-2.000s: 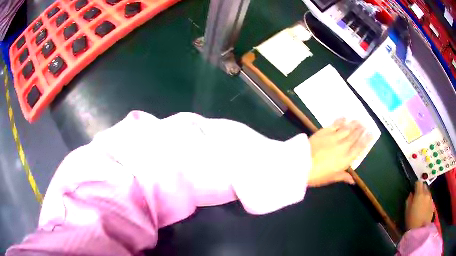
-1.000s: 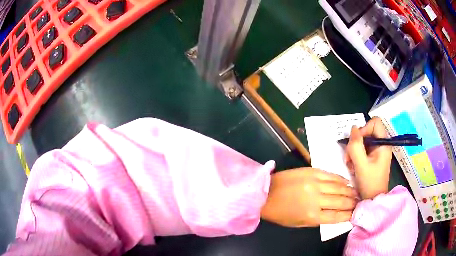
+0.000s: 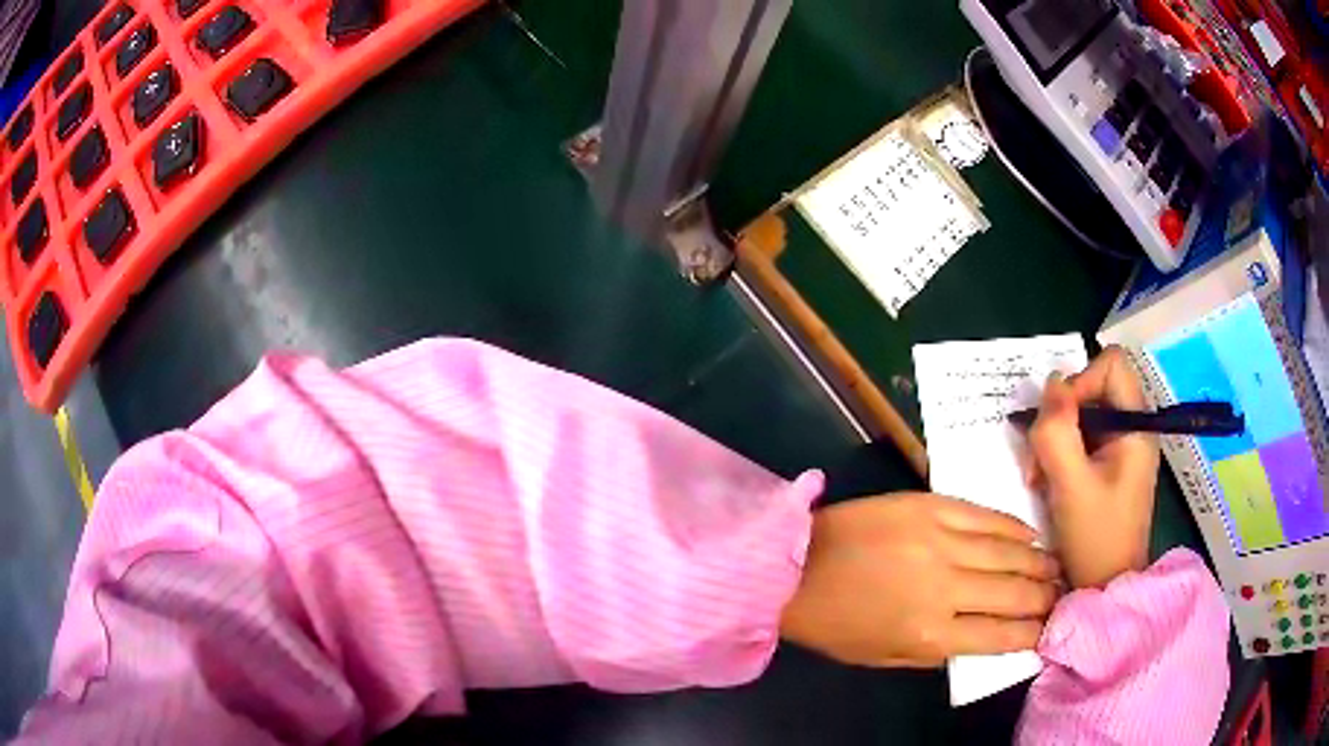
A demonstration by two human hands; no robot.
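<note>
A white sheet of paper with small handwriting near its top lies on the bench at the right. My left hand lies flat across the lower part of the sheet and holds no object. My right hand grips a black pen, its tip on the upper part of the sheet. The pen's rear end overlaps the instrument's screen in view. My left hand and right sleeve hide part of the sheet.
A red foam tray with dark watch units is at upper left. A metal post and wood-edged strip stand mid-view. Behind are a printed card, a white keypad device and an instrument with coloured display.
Since two seconds ago, my right hand has come from the lower right onto the sheet with the pen. My left hand has moved lower on the sheet. Lines of writing now show.
</note>
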